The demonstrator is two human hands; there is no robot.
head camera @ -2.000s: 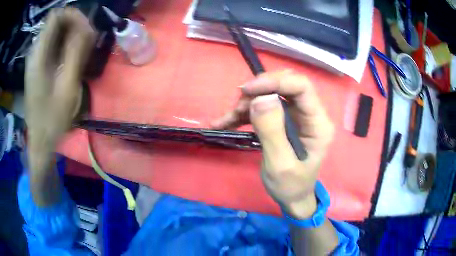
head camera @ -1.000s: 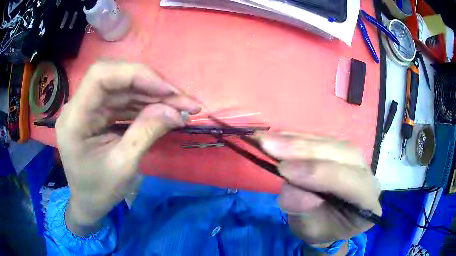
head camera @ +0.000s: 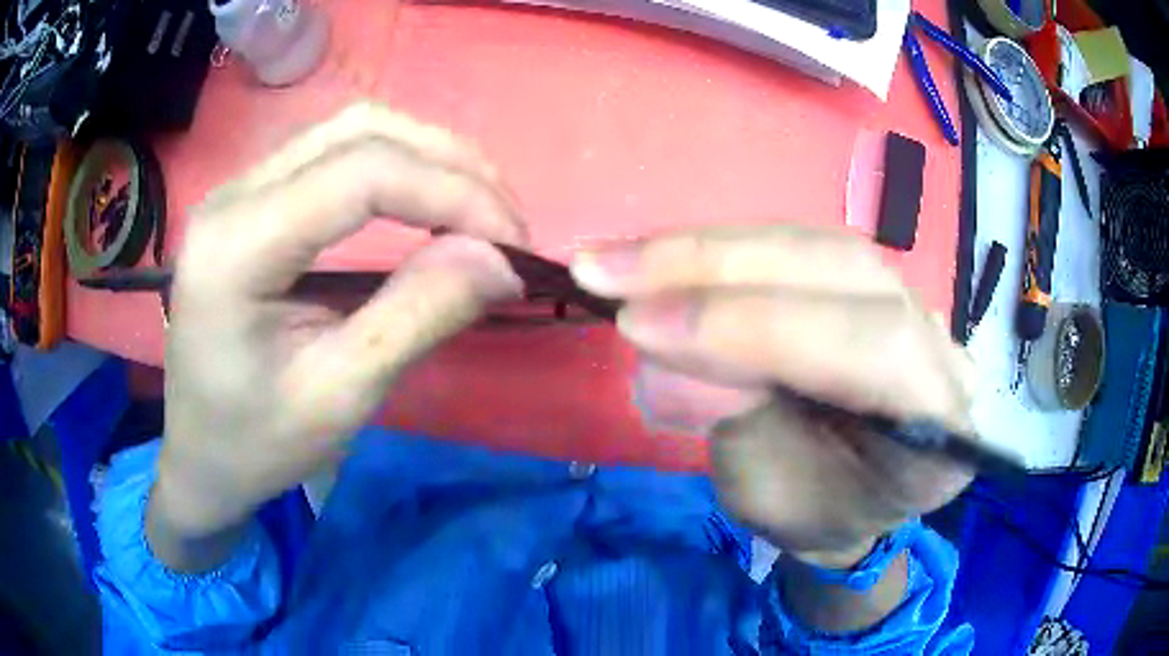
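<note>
The tablet assembly (head camera: 344, 287) shows edge-on as a thin dark bar above the pink-red mat (head camera: 538, 397), mostly hidden by my hands. My left hand (head camera: 301, 308) is around its left part, with thumb and fingertips pinched together at its edge; any small part between them cannot be made out. My right hand (head camera: 782, 359) is closed on the black tweezers (head camera: 949, 442), which run from lower right up to my left fingertips. Both hands are blurred and their fingertips nearly meet. The tweezer tips are hard to see.
A translucent bottle (head camera: 276, 39) stands upper left, above a tape roll (head camera: 109, 205). White sheets with a dark panel (head camera: 820, 16) lie at the top. A black block (head camera: 901, 192), blue-handled pliers (head camera: 932, 83) and an orange-black tool (head camera: 1041, 244) are at right.
My left hand has come down from the upper left to the tablet's edge. My right hand has turned and brought the tweezers to my left fingertips. Lately both hands have drawn closer together.
</note>
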